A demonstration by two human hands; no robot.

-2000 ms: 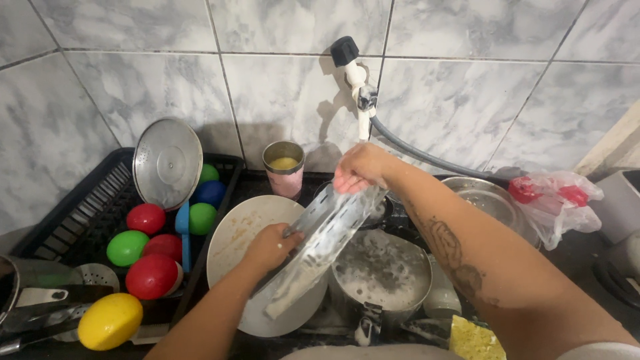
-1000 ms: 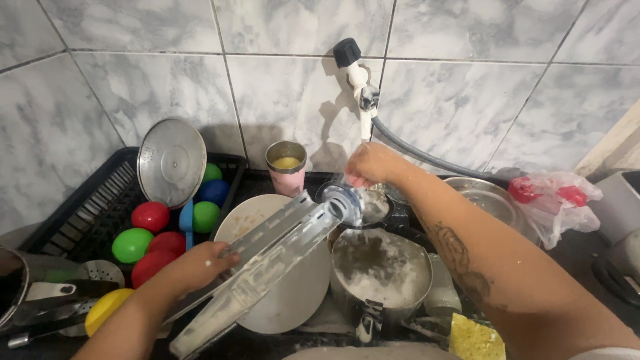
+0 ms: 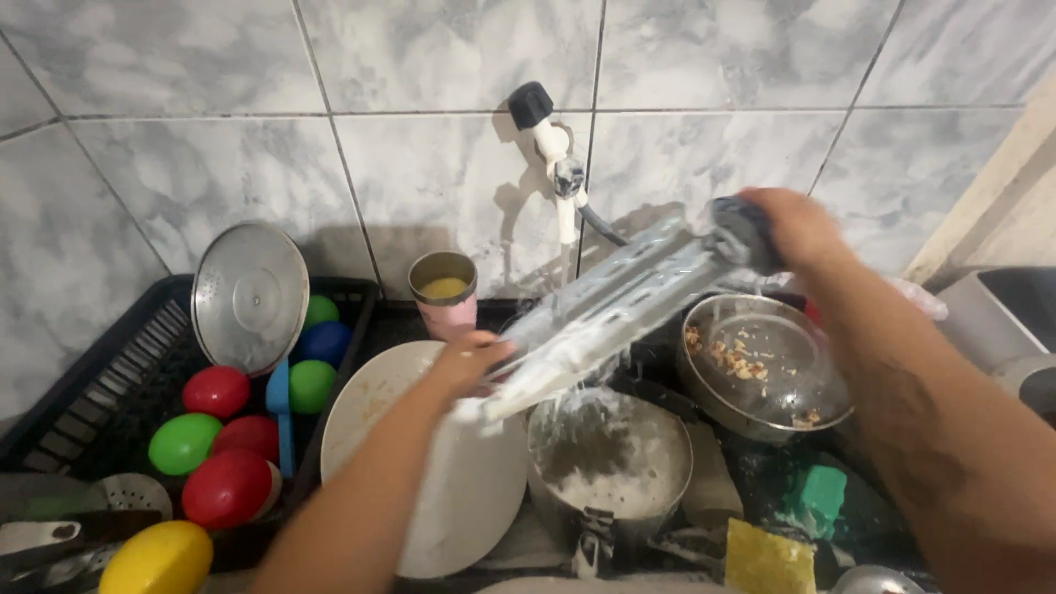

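Between both hands is a long, slotted grey kitchen implement (image 3: 615, 305), possibly a slicer or mop-like tool, tilted up to the right and streaked with white suds. My left hand (image 3: 472, 363) grips its lower left end. My right hand (image 3: 788, 227) is closed around its dark upper end. Water falls from the white tap (image 3: 566, 198) onto it and drips toward a metal pot (image 3: 610, 503) holding foamy water. Under my left forearm lies a large pale plate (image 3: 462, 495) with food residue on it.
At left, a black dish rack (image 3: 91, 363) holds a metal lid (image 3: 250, 299) and coloured plastic pieces (image 3: 221, 488). A pink cup (image 3: 445, 301) stands by the wall. A metal pan (image 3: 763, 363) with food scraps, green soap (image 3: 821, 499) and a yellow sponge (image 3: 769, 557) are at right.
My right hand has moved right, away from the tap, taking the implement's dark end with it. The implement now crosses beneath the running water, and the scraps in the right pan have come into view.
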